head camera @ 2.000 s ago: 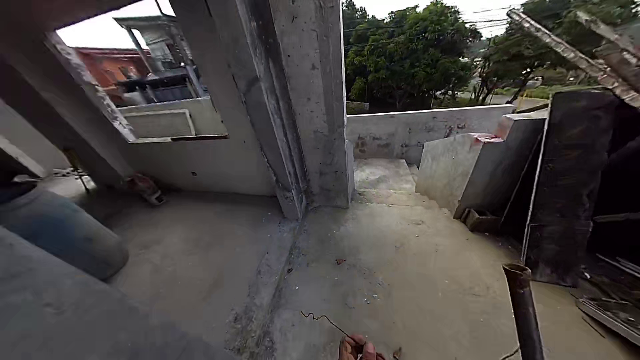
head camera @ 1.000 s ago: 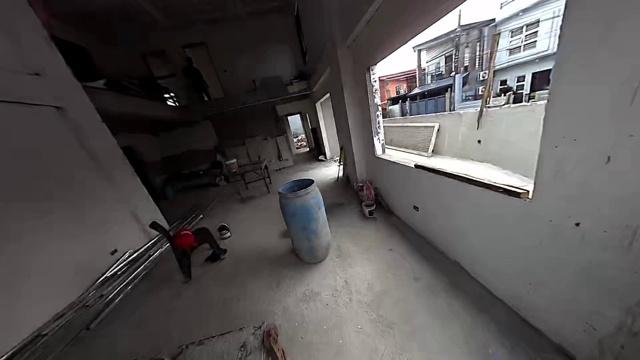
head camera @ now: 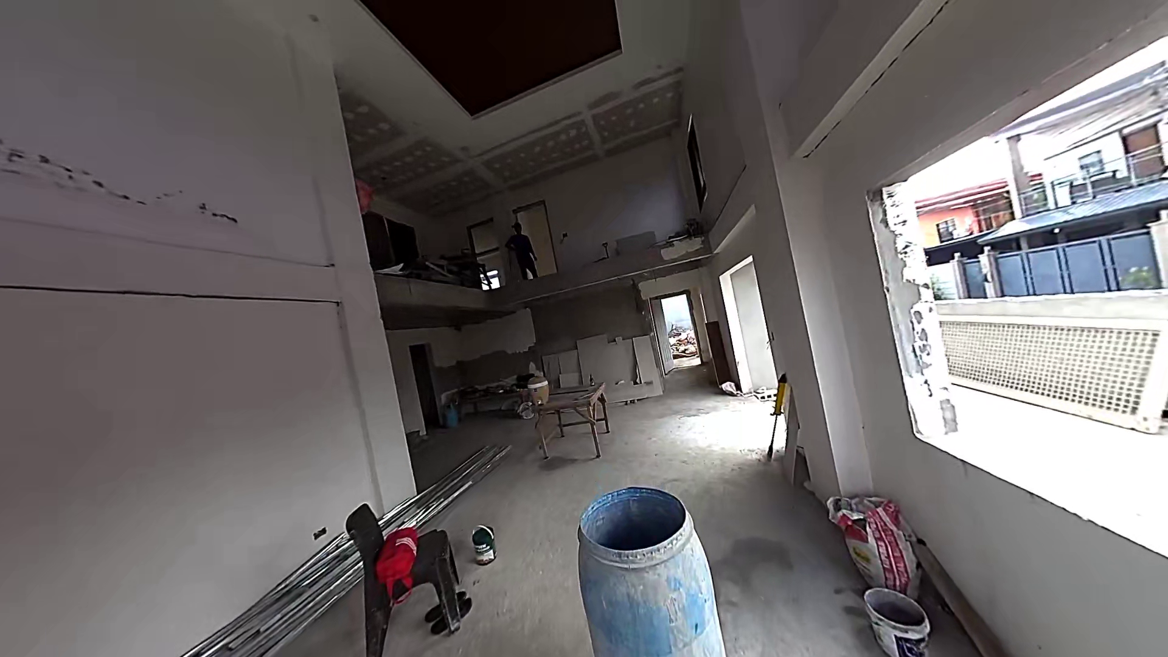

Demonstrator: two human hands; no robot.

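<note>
Neither my left hand nor my right hand shows in the head view now, so what they hold cannot be seen. Nearest to me, at the bottom centre, a blue plastic drum (head camera: 650,584) stands upright with its top uncovered. Left of it a red cloth item (head camera: 396,564) lies over a dark plastic chair (head camera: 436,568). Between chair and drum a green paint can (head camera: 484,545) rests on the concrete floor. At the lower right a white bucket (head camera: 897,624) stands in front of a red and white sack (head camera: 878,546).
Long metal profiles (head camera: 356,558) lie along the left wall. Farther back are a wooden worktable (head camera: 570,403) and leaning boards (head camera: 604,365). A yellow tool (head camera: 780,397) leans at the right wall, past a window opening (head camera: 922,365). A person (head camera: 522,251) stands on the upper level.
The view has swung from the outdoor steps to the interior. Two seconds ago a hand with a thin bent wire showed at the bottom edge; now no hand shows.
</note>
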